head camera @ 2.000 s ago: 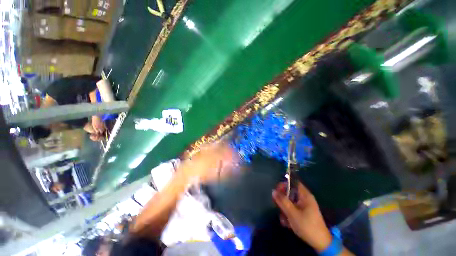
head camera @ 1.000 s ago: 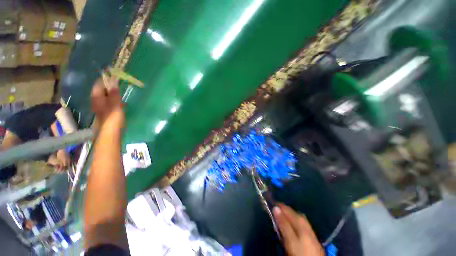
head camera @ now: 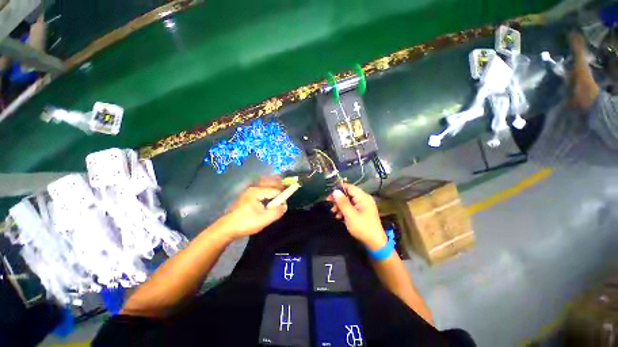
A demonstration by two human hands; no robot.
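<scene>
My left hand (head camera: 254, 207) is shut on yellow-handled pliers (head camera: 290, 186), held in front of my body. My right hand (head camera: 357, 213) grips the soldering iron (head camera: 332, 175), whose front end points up and left near the iron stand. The two tools are a short way apart. A loose pile of blue disc components (head camera: 254, 146) lies on the bench just beyond my left hand. The solder feeder (head camera: 342, 129) stands to the right of the pile, with a reel with green flanges (head camera: 347, 84) at its far end.
White socket units (head camera: 68, 193) with bagged cords are stacked at left. One open socket unit (head camera: 106, 118) lies on the green conveyor belt (head camera: 223, 61). More open units (head camera: 482, 62) lie at upper right, near another person's arm (head camera: 581, 74). A carton (head camera: 440, 227) stands at right.
My left hand has come back from across the belt with the yellow pliers. My right hand and the iron have moved off the blue pile. The view has turned, showing more of the right side.
</scene>
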